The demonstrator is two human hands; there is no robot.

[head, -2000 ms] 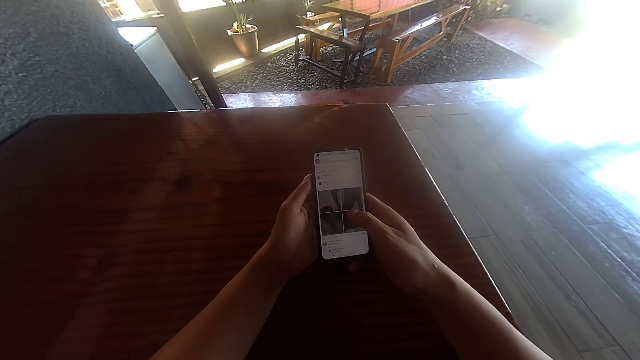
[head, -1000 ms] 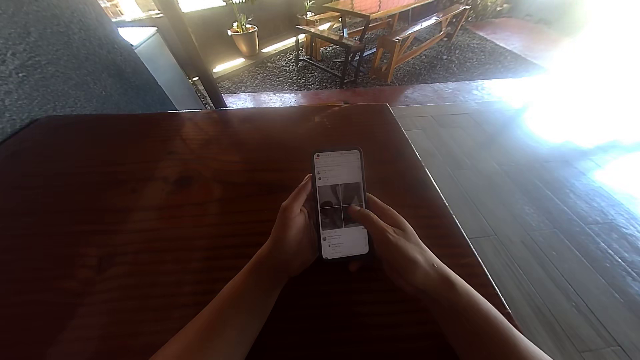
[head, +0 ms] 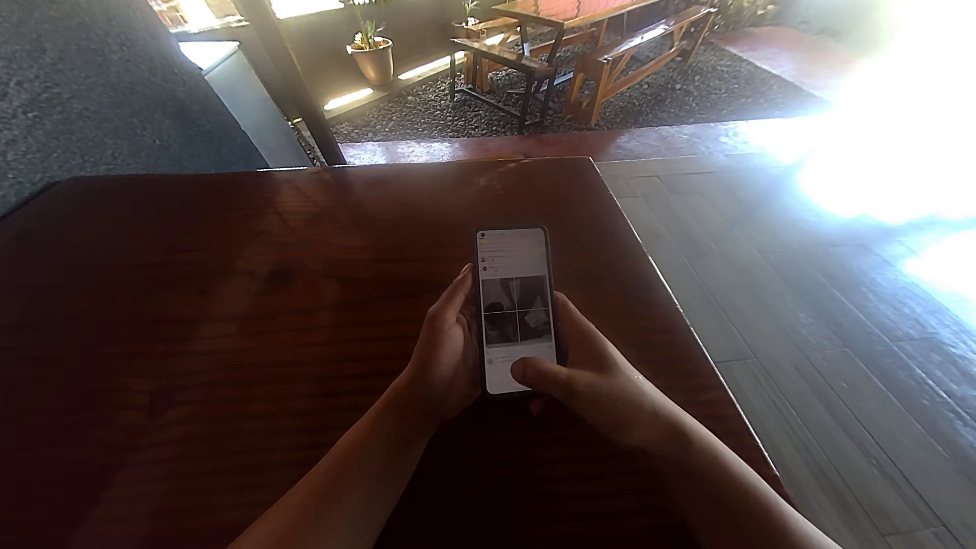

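Observation:
A smartphone (head: 517, 311) in a dark case is held upright between both hands, its lit screen showing a grid of dark pictures with small writing around it. Along the phone's left edge, my left hand (head: 450, 354) grips it, the thumb pointing up; its other fingers are hidden behind. My right hand (head: 598, 370) holds the lower right side, and its thumb lies over the bottom part of the screen. Under the hands is a dark reddish-brown wooden table (head: 229, 305).
A dark rough-textured surface (head: 114, 91) rises at the upper left. Beyond the table are a potted plant (head: 372, 61), a wooden bench (head: 640, 57) and another wooden table (head: 560, 17) on gravel. Grey plank-patterned flooring (head: 762, 305) lies at the right, with strong glare.
My right thumb has moved from over the pictures down to the bottom part of the screen. The pictures on the screen have shifted slightly upward. My left hand stays in place.

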